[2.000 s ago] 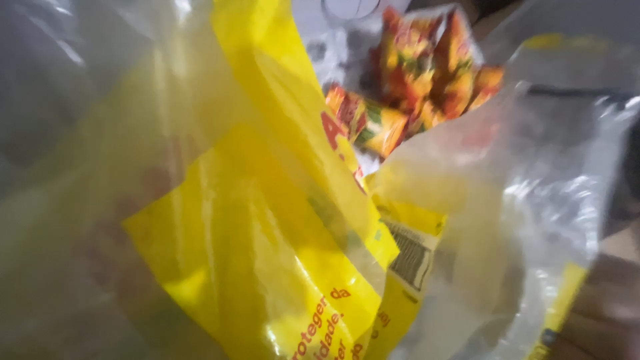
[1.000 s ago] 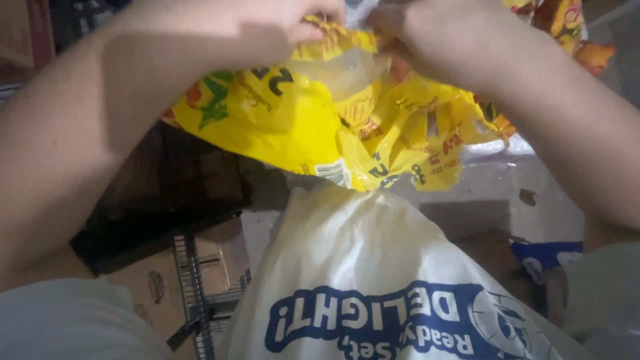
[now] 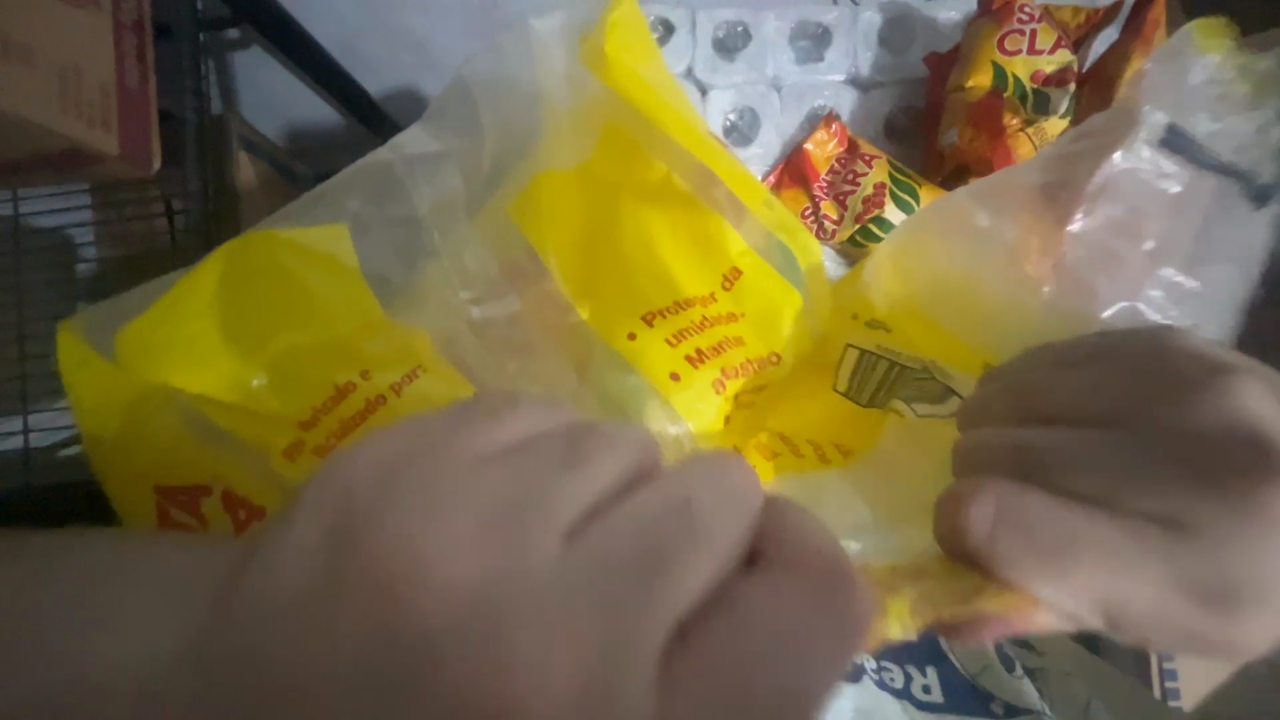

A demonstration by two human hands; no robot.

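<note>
A large clear and yellow printed plastic wrapper [image 3: 680,290] spreads across the middle of the head view. My left hand [image 3: 540,570], low and left of centre, is closed on its near edge. At the right my right hand [image 3: 1120,480] grips the same film, its fingers curled. Between the two hands the film is bunched. Behind the wrapper lie a red and yellow packet [image 3: 850,190] and a second such packet [image 3: 1015,85], both bearing printing. The fingertips of both hands are mostly hidden.
Rows of white wrapped rolls [image 3: 735,85] lie at the top. A cardboard box [image 3: 75,90] stands upper left above a wire rack [image 3: 45,330]. Below my right hand shows a white and blue printed bag [image 3: 920,675]. A dark bar [image 3: 310,65] runs diagonally at upper left.
One second ago the wrapper was bunched between my hands at the top of the view; now it is spread out and both hands are lower in view. The view has shifted greatly.
</note>
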